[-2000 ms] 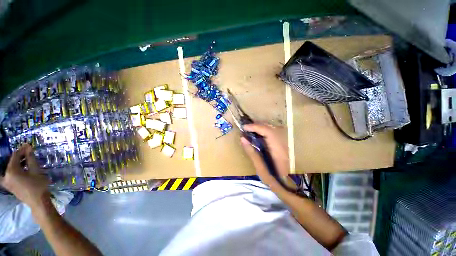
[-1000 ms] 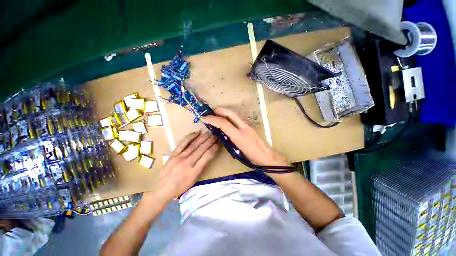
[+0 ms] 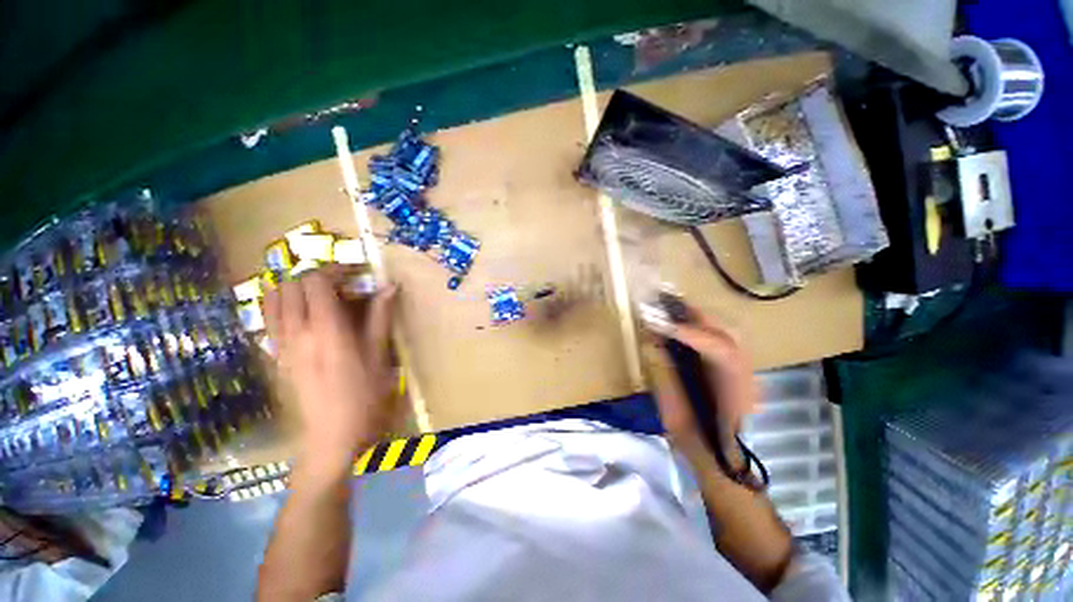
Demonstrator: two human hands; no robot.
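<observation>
My left hand (image 3: pixel 324 353) is blurred and lies over the pile of battery cells (image 3: pixel 308 245); whether it grips a cell is hidden. My right hand (image 3: pixel 706 359) holds the soldering iron (image 3: pixel 694 374) by its black handle, to the right of the right tape strip; its tip is blurred. One blue circuit board (image 3: pixel 506 306) lies alone on the tan board between the hands, with a small dark piece beside it. Other blue circuit boards (image 3: pixel 406 194) lie clustered behind it.
Blister trays (image 3: pixel 106 341) are stacked at the left. The black fume fan (image 3: pixel 671 171) and the waste box (image 3: pixel 824 188) stand at the back right, with a cord along the board. A solder spool (image 3: pixel 1012 80) is at the far right. A tray stack (image 3: pixel 977 494) is lower right.
My left hand has moved left from mid-bench onto the cells. My right hand has moved right, away from the clustered boards, with the iron. A single blue board now shows apart from the cluster.
</observation>
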